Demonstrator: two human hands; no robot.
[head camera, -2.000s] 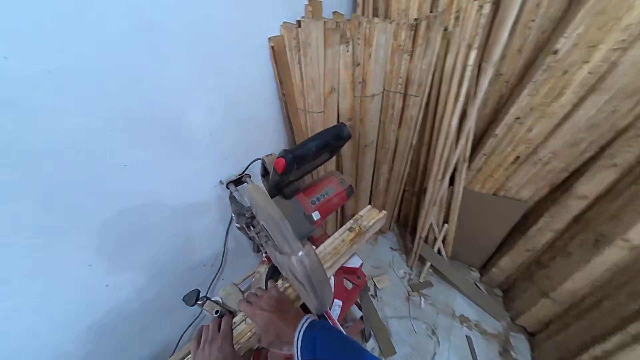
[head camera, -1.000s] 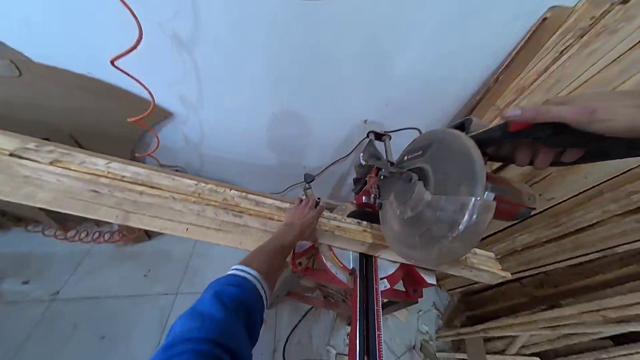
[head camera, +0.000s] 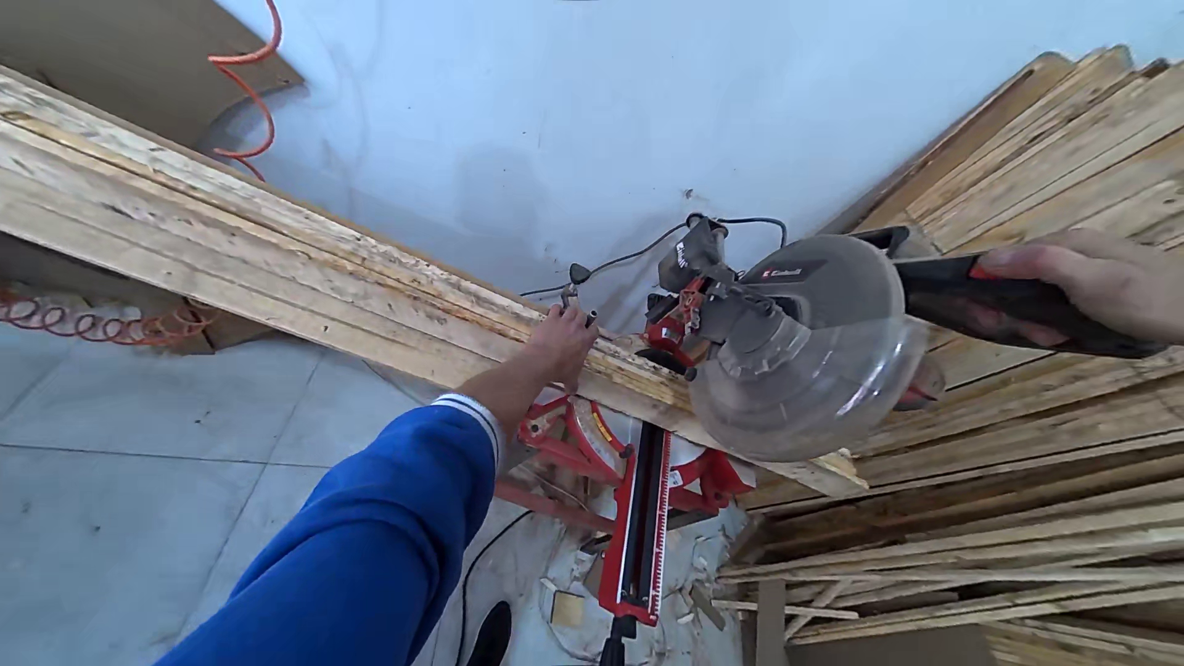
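Observation:
My left hand (head camera: 562, 344) rests on a bundle of long wooden boards (head camera: 305, 268), its fingers curled around the top near a small clamp knob (head camera: 571, 294). The boards lie across the red base of a miter saw (head camera: 629, 546), with one end sticking out to the right under the blade guard. My right hand (head camera: 1073, 277) is closed around the black handle (head camera: 1027, 305) of the saw head. The clear round blade guard (head camera: 795, 388) hangs over the boards and hides the blade's lower edge.
Stacks of wooden planks (head camera: 1017, 435) lean and lie at the right. A coiled orange air hose (head camera: 254, 92) hangs at the upper left, with another coil (head camera: 102, 324) below the boards. Offcuts (head camera: 567, 608) litter the tiled floor near the saw base. A white wall stands behind.
Two seconds ago both hands were low by the boards; my right hand has since moved onto the saw handle. The view has swung widely. Over the last second both hands keep their places.

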